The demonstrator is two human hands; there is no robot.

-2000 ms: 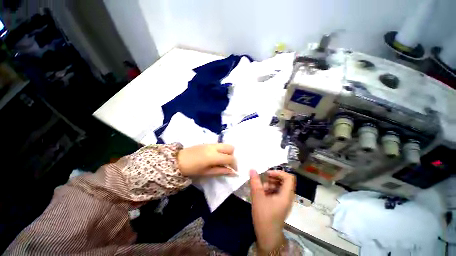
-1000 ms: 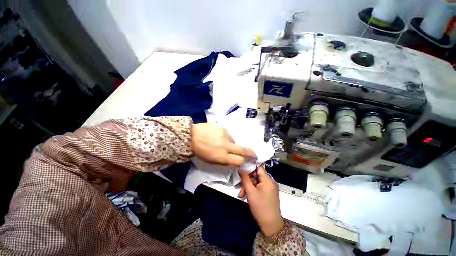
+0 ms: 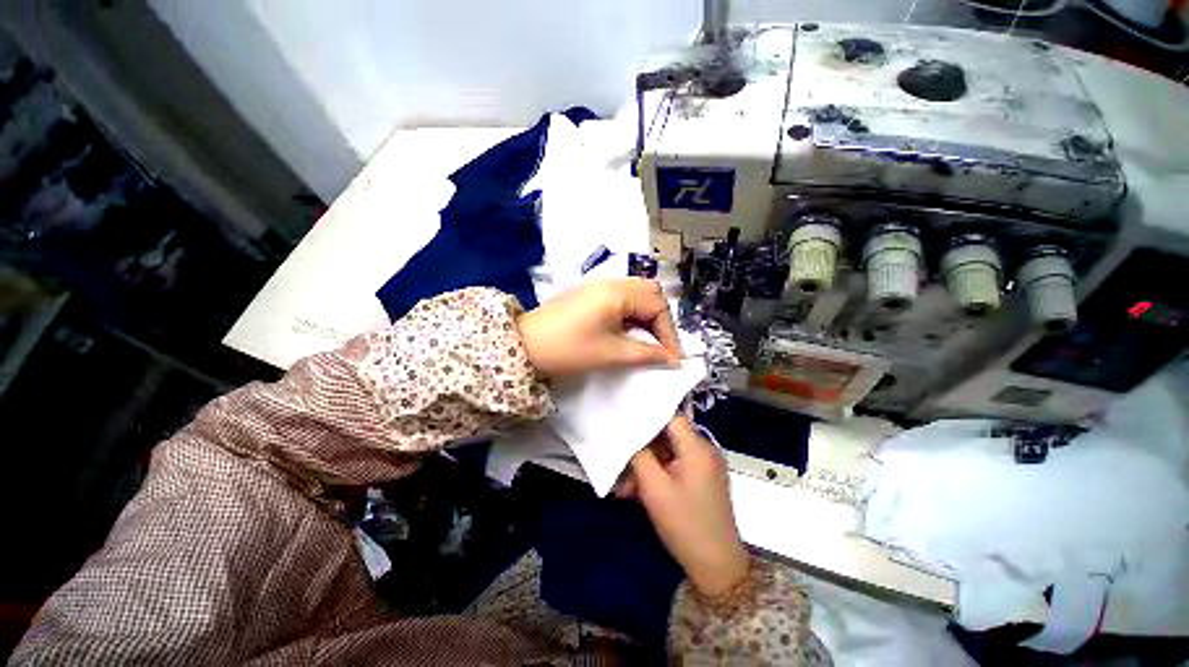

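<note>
A small white cloth piece (image 3: 618, 414) is stretched between my hands just in front of the presser foot area (image 3: 704, 293). My left hand (image 3: 600, 328) pinches its upper right corner near the foot. My right hand (image 3: 683, 493) has its fingers at the cloth's lower edge; the fingertips are partly hidden. A white garment panel (image 3: 593, 183) lies on the table left of the machine head, beside a navy panel (image 3: 476, 235). More navy cloth (image 3: 600, 560) hangs over my lap. Thin white thread loops show beside the foot.
The off-white overlock machine (image 3: 952, 117) fills the right, with four tension dials (image 3: 893, 265) and a black control panel (image 3: 1108, 339). A pile of white pieces (image 3: 1030, 508) lies at the lower right. The cream table (image 3: 307, 287) ends at the left, above a dark cluttered floor.
The small white piece, folded between my fingers a second ago, is now spread out flat. My left hand has moved up toward the foot. The view has shifted closer to the machine.
</note>
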